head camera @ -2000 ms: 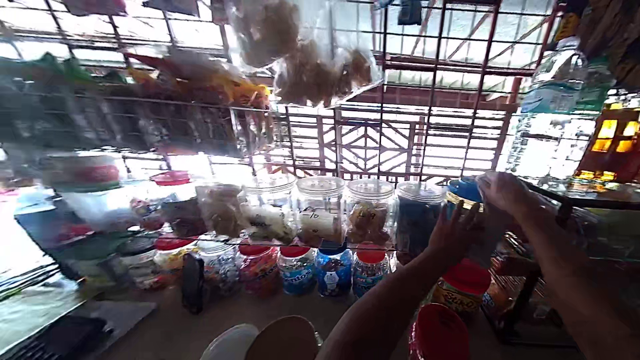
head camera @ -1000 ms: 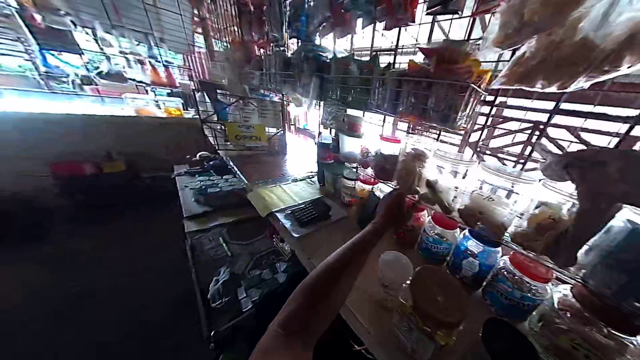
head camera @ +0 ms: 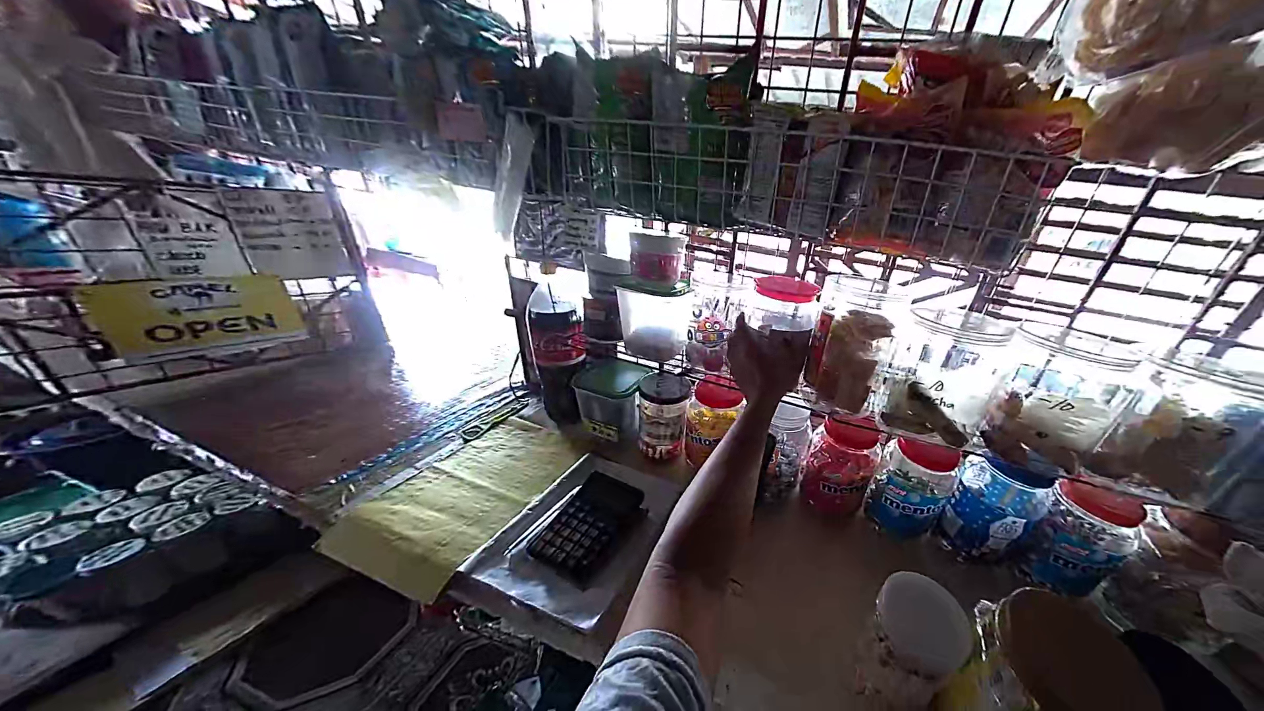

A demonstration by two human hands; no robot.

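Note:
My left hand (head camera: 770,357) reaches up from the bottom centre and is closed around the lower part of a clear jar with a red lid (head camera: 787,289) on the upper row. The fingertips are partly hidden. To its right stands a clear jar of brown snacks (head camera: 857,351), and to its left a small jar with a printed label (head camera: 713,331). Below the forearm and hand are Mentos candy jars, one of yellow candy (head camera: 713,420) and one of red (head camera: 839,464). My right hand is out of view.
A black calculator (head camera: 588,523) lies on a tray beside yellow paper (head camera: 449,504). A cola bottle (head camera: 556,346) and a green-lidded tub (head camera: 607,395) stand behind them. Wire baskets (head camera: 938,197) of packets hang above. Round-lidded containers (head camera: 923,622) are at lower right.
The view has swung left, then partly back. My left hand has moved from a jar of brown snacks to the red-lidded jar beside it. My right hand, seen earlier, has left the view.

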